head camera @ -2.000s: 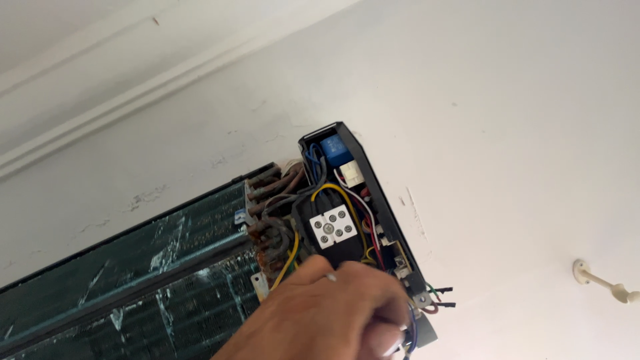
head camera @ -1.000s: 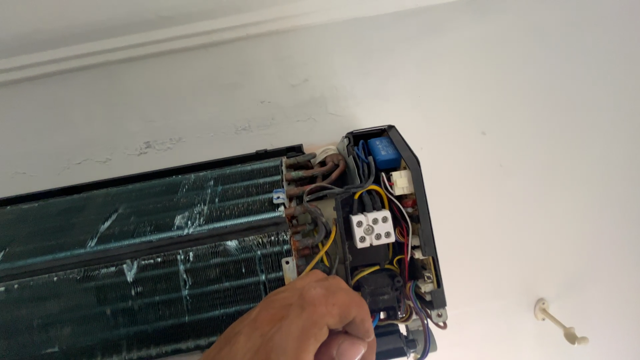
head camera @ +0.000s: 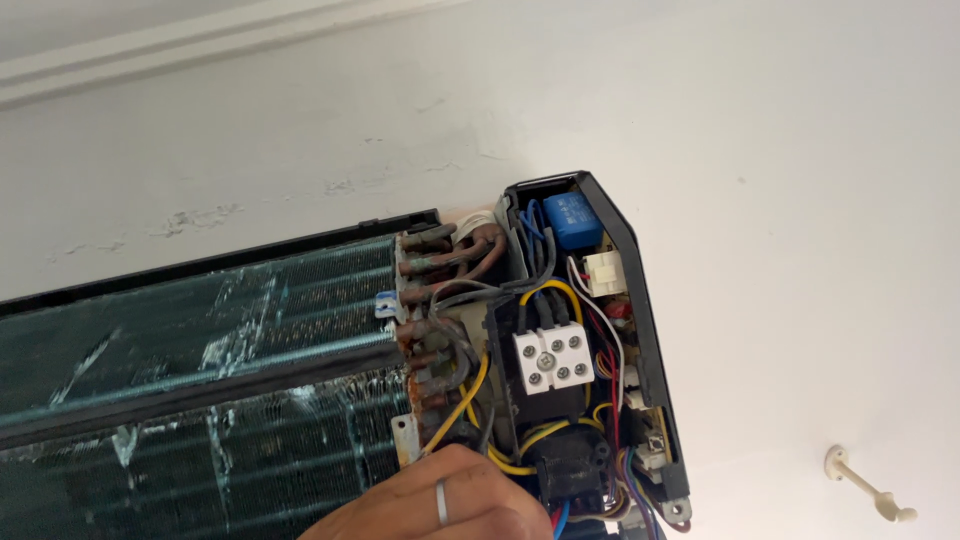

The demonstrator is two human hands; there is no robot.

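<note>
My left hand [head camera: 465,499], with a ring on one finger, reaches in from the bottom edge. Its fingers are curled beside the coil's lower bracket [head camera: 405,439] and a yellow wire [head camera: 461,405]; the fingertips are hidden, so any grip cannot be told. Right of the hand sits a black motor-like part [head camera: 571,466] with red and blue wires below. Above it, a white screw terminal block [head camera: 553,358] is fixed on a black plate in the opened air conditioner indoor unit. My right hand is out of view.
The finned evaporator coil [head camera: 187,330] spans the left, with bent copper pipes [head camera: 480,251] at its end. A black side frame [head camera: 645,315] encloses a blue component [head camera: 574,220] and connectors. A wall bracket [head camera: 862,480] stands at lower right.
My left hand has moved left from the lower wiring compartment towards the coil's end, uncovering the black motor-like part. The view has shifted and the unit appears nearer the frame's middle.
</note>
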